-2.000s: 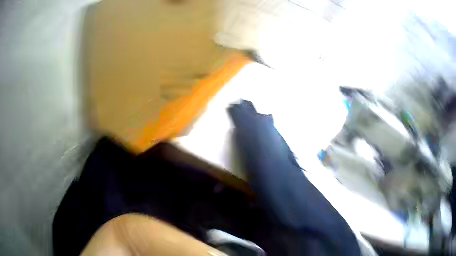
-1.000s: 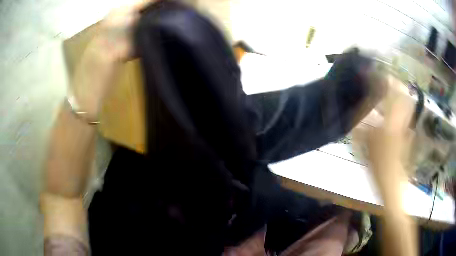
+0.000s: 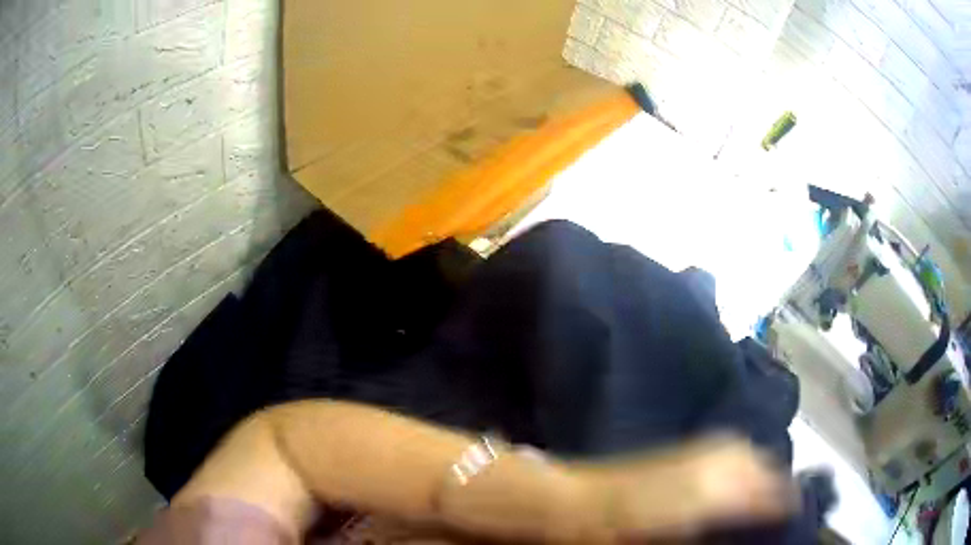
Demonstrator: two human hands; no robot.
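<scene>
A large navy-black garment (image 3: 511, 330) lies bunched across my lap and over the near part of the white table, filling the middle of the view. My left forearm, with a shiny bracelet at the wrist, reaches across the lower part of the view in front of the cloth. My left hand (image 3: 724, 490) is at the lower right, strongly blurred, over the dark cloth. Its fingers cannot be made out, nor whether they hold the cloth. My right hand is not in view.
A brown board (image 3: 426, 117) with an orange strip stands behind the cloth. The white table (image 3: 649, 192) reaches back to a pale brick-pattern wall. A sewing machine (image 3: 894, 319) is at the right. A small yellow-green item (image 3: 779, 130) shows near the wall.
The garment, held up between both hands a second ago, now lies lower and spread out. My left hand has moved from upper left to lower right. My right hand has left the view.
</scene>
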